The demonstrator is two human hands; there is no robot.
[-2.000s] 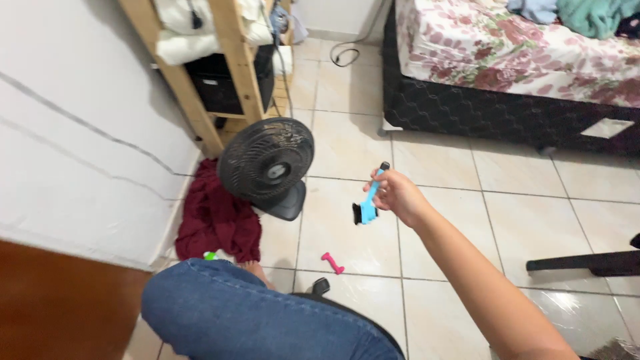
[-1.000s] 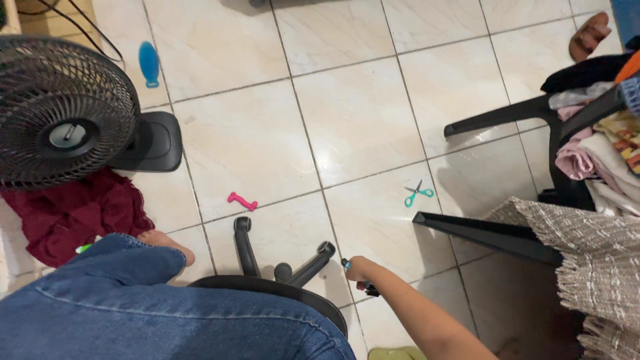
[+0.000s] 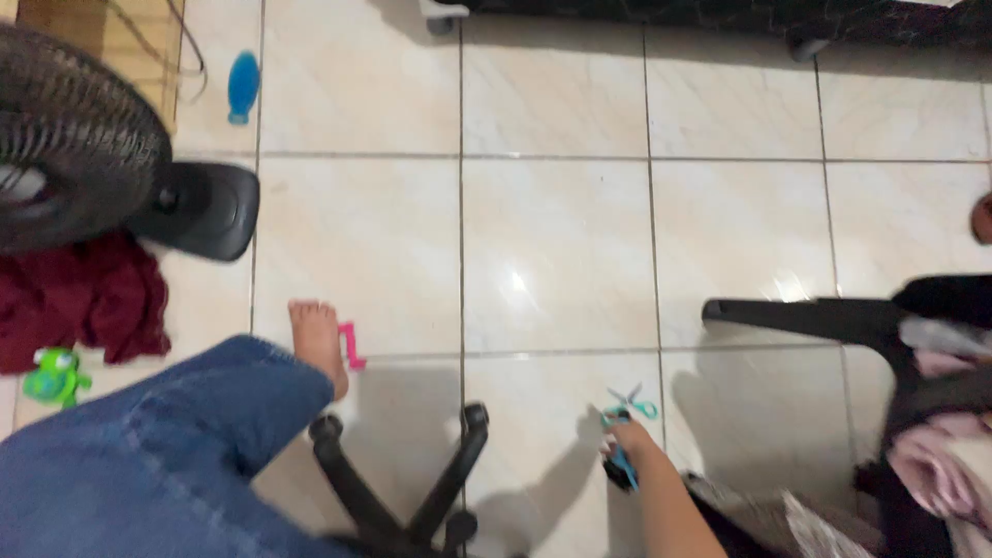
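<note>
My right hand (image 3: pixel 629 446) is low at the right of centre, shut on a blue and black brush-like tool (image 3: pixel 620 469). Just beyond its fingers, teal-handled scissors (image 3: pixel 642 406) lie on the tiled floor with their blades apart; the hand partly covers one handle loop. Whether the hand touches them I cannot tell. A pink bone-shaped object (image 3: pixel 351 346) lies beside my bare foot (image 3: pixel 318 341). Farther off, a blue oval object with a short handle (image 3: pixel 243 87) rests on the floor. My left hand is out of the frame.
A black fan (image 3: pixel 209 209) stands at the left by a dark red cloth (image 3: pixel 101 298) and a green toy (image 3: pixel 56 377). Black wheeled chair legs (image 3: pixel 449 473) spread below. At the right are a black plastic chair's legs (image 3: pixel 798 316) with clothes; a bed base (image 3: pixel 697 27) borders the top.
The right hand, holding the blue tool, has come close to the scissors. My foot has moved beside the pink object.
</note>
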